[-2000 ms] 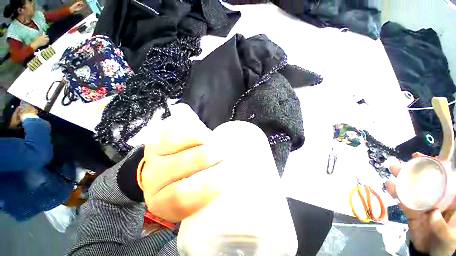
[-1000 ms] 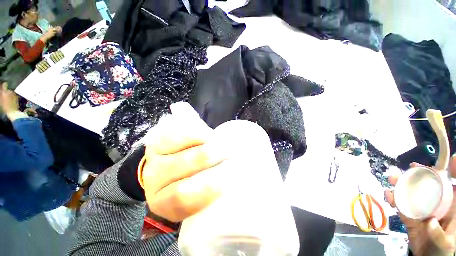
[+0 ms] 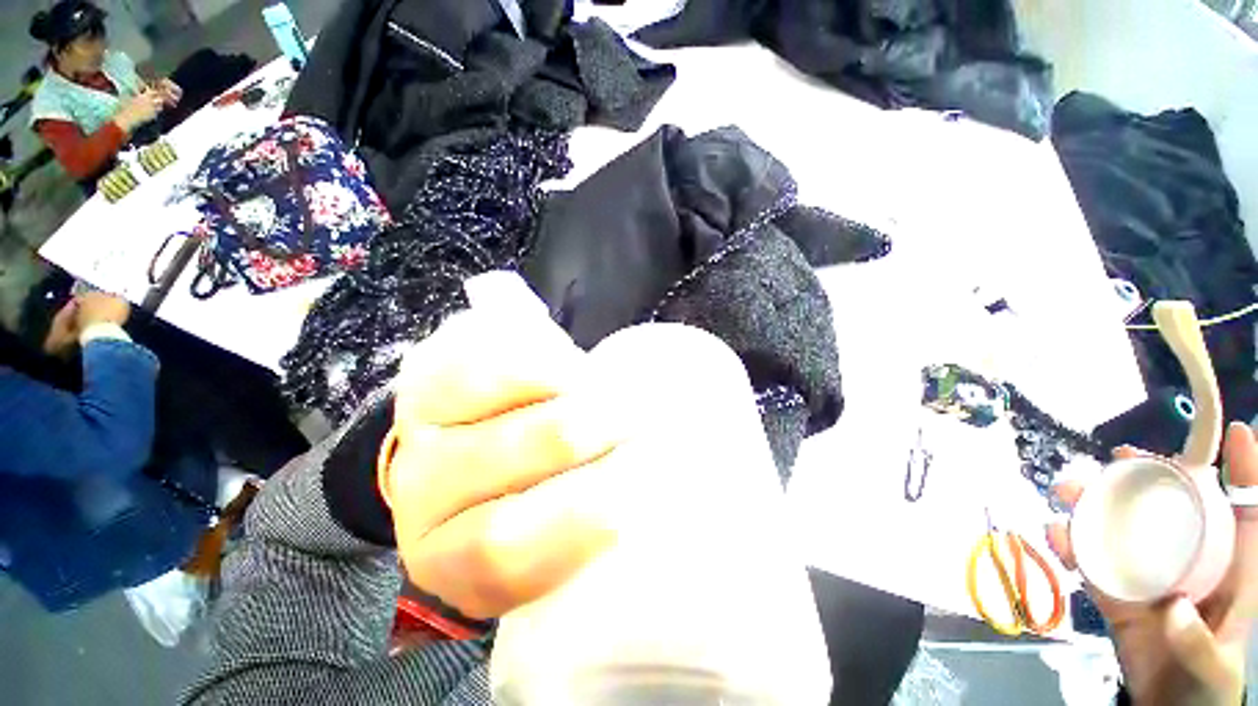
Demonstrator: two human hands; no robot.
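My left hand (image 3: 497, 455), overexposed and very near the camera, is closed around a large pale bottle or cup (image 3: 676, 538). Its lower end is cut off by the bottom edge. My right hand (image 3: 1173, 634), at the right edge, holds a round white-pink lid or cup (image 3: 1142, 530) with its hollow side towards the camera. A curved beige handle or strap (image 3: 1189, 361) rises from it. A white band is on one finger. The dark jacket (image 3: 759, 297) with flecked trim lies on the table behind the bottle, partly hidden.
Flecked trim (image 3: 428, 241) is heaped left of the jacket, beside a floral bag (image 3: 297, 200). Orange-handled scissors (image 3: 1015, 579), snips (image 3: 917, 466) and small dark pieces lie on the white table (image 3: 952, 179). A person (image 3: 90, 104) sits upper left; a blue-sleeved person (image 3: 97, 414) is at left.
The view has shifted slightly, with the table lower in the picture. My right hand and the lid sit slightly further left. My left hand keeps its hold. The blue-sleeved person's hand has moved.
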